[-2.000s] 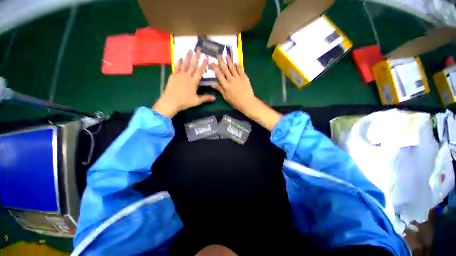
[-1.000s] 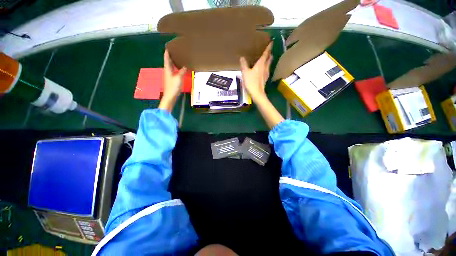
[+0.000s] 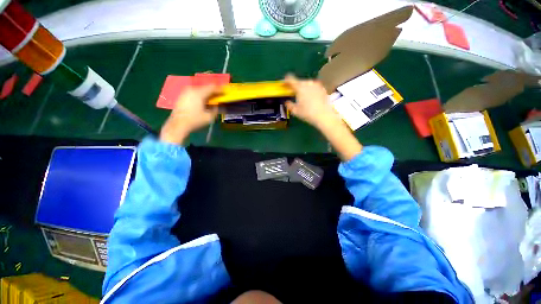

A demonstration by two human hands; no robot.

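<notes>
A yellow retail box (image 3: 255, 124) lies on the green belt straight ahead. Its lid (image 3: 252, 91) is folded forward and partly down, with the yellow outside up. Dark and white contents show in the gap under it. My left hand (image 3: 193, 110) holds the lid's left end and my right hand (image 3: 308, 100) holds its right end. Both hands are slightly blurred and the fingertips are hard to see. Two grey-black cards (image 3: 272, 169) lie side by side on the black mat, nearer to me.
Open yellow boxes (image 3: 467, 135) stand to the right on the belt, with red squares (image 3: 423, 117) nearby. A blue-topped scale (image 3: 86, 187) is at left, a signal light (image 3: 95, 89) above it. A white pile (image 3: 474, 225) lies right. A mint fan (image 3: 290, 15) stands behind.
The brown flap stood upright behind the box. It is now folded towards me over the contents, its yellow side showing. Both hands have moved with it.
</notes>
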